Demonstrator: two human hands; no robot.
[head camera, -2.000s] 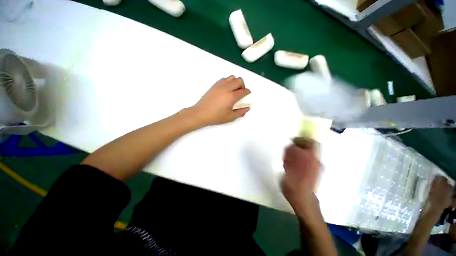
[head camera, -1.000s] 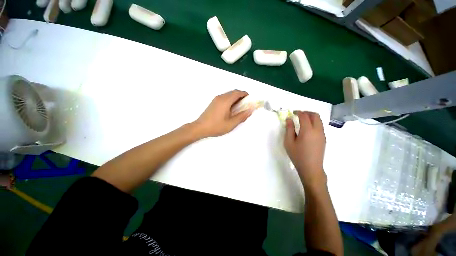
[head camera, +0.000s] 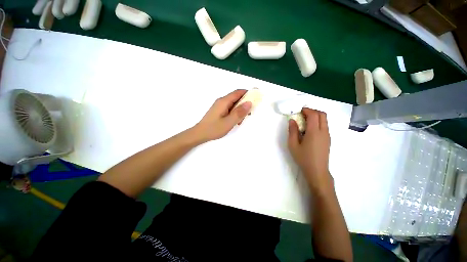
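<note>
My left hand (head camera: 224, 116) is closed around a cream oblong plastic housing (head camera: 252, 98), whose upper end shows beyond the fingers above the white bench. My right hand (head camera: 311, 134) grips a mallet by its pale yellow neck (head camera: 298, 122). The mallet's whitish head (head camera: 291, 106) lies just past the fingertips, low at the bench, a short gap to the right of the housing. The mallet's handle is hidden under my right hand.
More white housings (head camera: 267, 50) lie scattered on the green belt (head camera: 174, 41) beyond the bench (head camera: 128, 71). A white fan (head camera: 35, 117) stands at left. A grey metal upright (head camera: 420, 105) juts in from the right. Clear blister trays (head camera: 427, 184) lie at the right end, beside part of a person.
The mallet, raised and blurred two seconds ago, came down beside the housing. Since one second ago, my left hand has tilted the housing more upright and the gap to the mallet head has widened.
</note>
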